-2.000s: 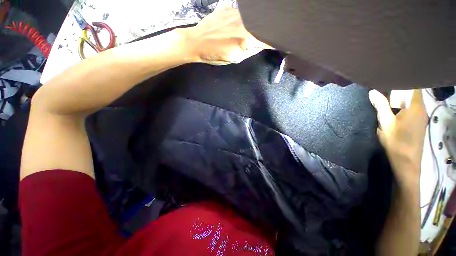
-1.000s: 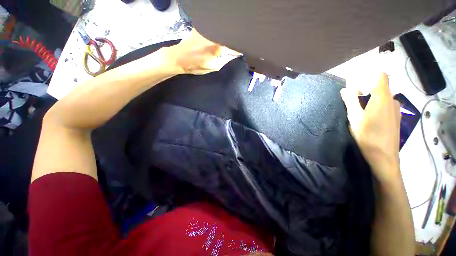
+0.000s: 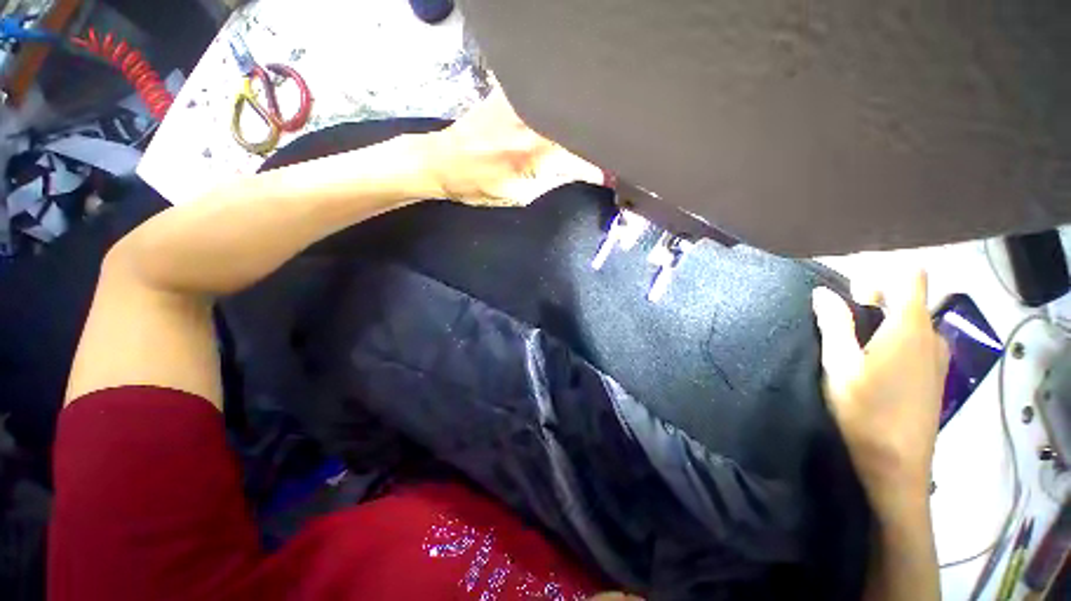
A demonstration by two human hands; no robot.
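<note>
The black garment piece [image 3: 740, 352] lies over the table edge and the lap, its matt cloth under the machine head. Its shiny, wrinkled lining [image 3: 470, 352] faces up nearer my body. The sewing machine head [image 3: 752, 117] covers the top of the view. Pale metal prongs of the presser foot area [image 3: 660, 261] show on the cloth under lamp glare. My left hand [image 3: 505, 159] lies on the cloth left of the foot, its fingertips hidden by the head. My right hand [image 3: 881, 376] holds the cloth's right edge between thumb and fingers.
Scissors with red and yellow handles [image 3: 273, 108] lie on the white table [image 3: 352, 59] at left. A smartphone [image 3: 969, 352] and a black device [image 3: 1036, 268] lie at right. Thin tools [image 3: 1012, 564] lie at the lower right edge. A red coiled hose [image 3: 129, 71] hangs at upper left.
The view has shifted, and more of the presser foot area shows than two seconds ago. The smartphone has come into view beside my right hand. Both hands stay on the cloth.
</note>
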